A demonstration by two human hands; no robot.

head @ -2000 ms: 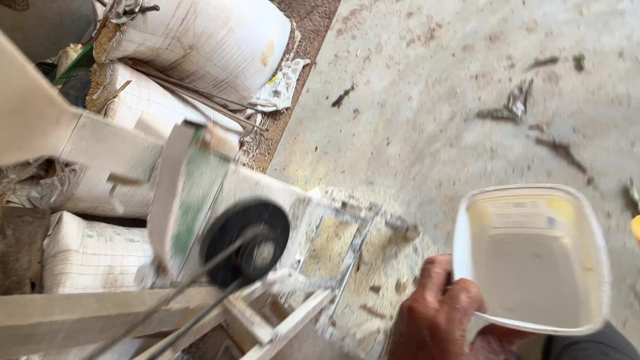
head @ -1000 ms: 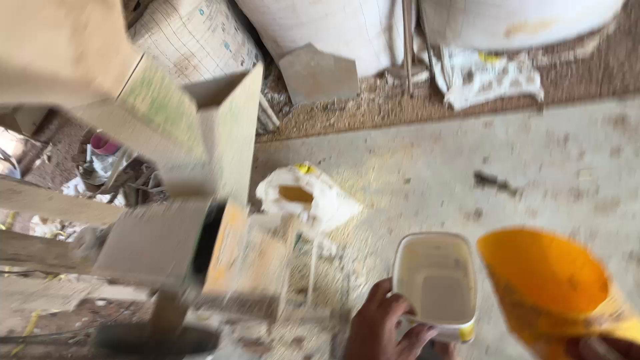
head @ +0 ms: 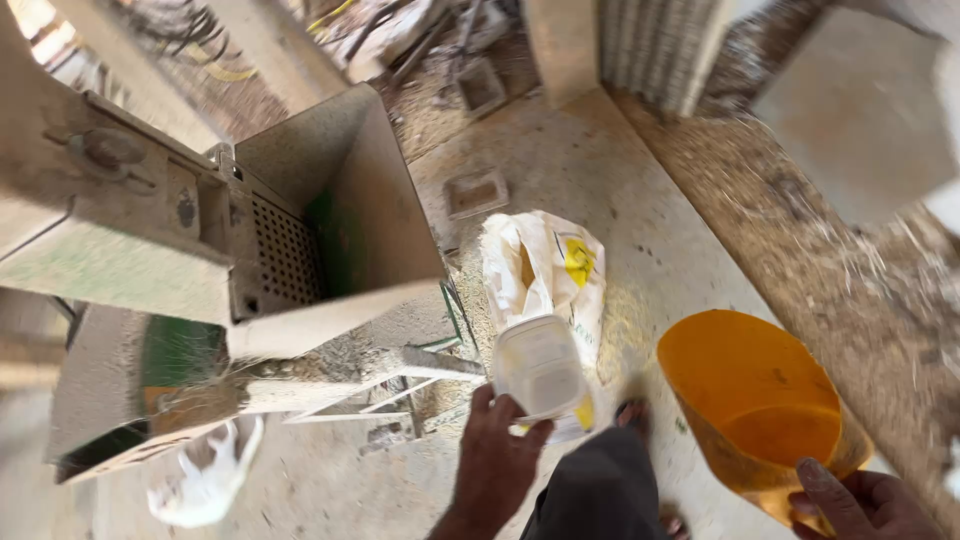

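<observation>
My left hand [head: 499, 450], at the bottom middle, grips the near edge of a translucent plastic tub [head: 541, 369]. The inside of the tub shows, and no contents can be made out in it. At the lower right, my right hand [head: 847, 499] is closed on the rear end of an orange plastic scoop [head: 750, 386], its thumb on the rim; the scoop looks empty. Beyond the tub, a white woven sack [head: 589, 300] with a yellow mark stands open on the floor, with yellowish material inside. Left of the sack is the dusty metal hopper [head: 382, 202] of a machine with a perforated plate [head: 281, 251].
A white cat [head: 202, 484] lies on the concrete floor below the machine. Beyond the sack are a small rectangular tray [head: 478, 193] and a wooden post [head: 562, 52]. A flat plate [head: 862, 112] is at the upper right. My legs [head: 607, 487] show between my hands.
The view has swung a lot, bringing the hopper and sack nearer the middle. The orange scoop, barely at the edge two seconds ago, is now fully in view. The tub remains in my left hand.
</observation>
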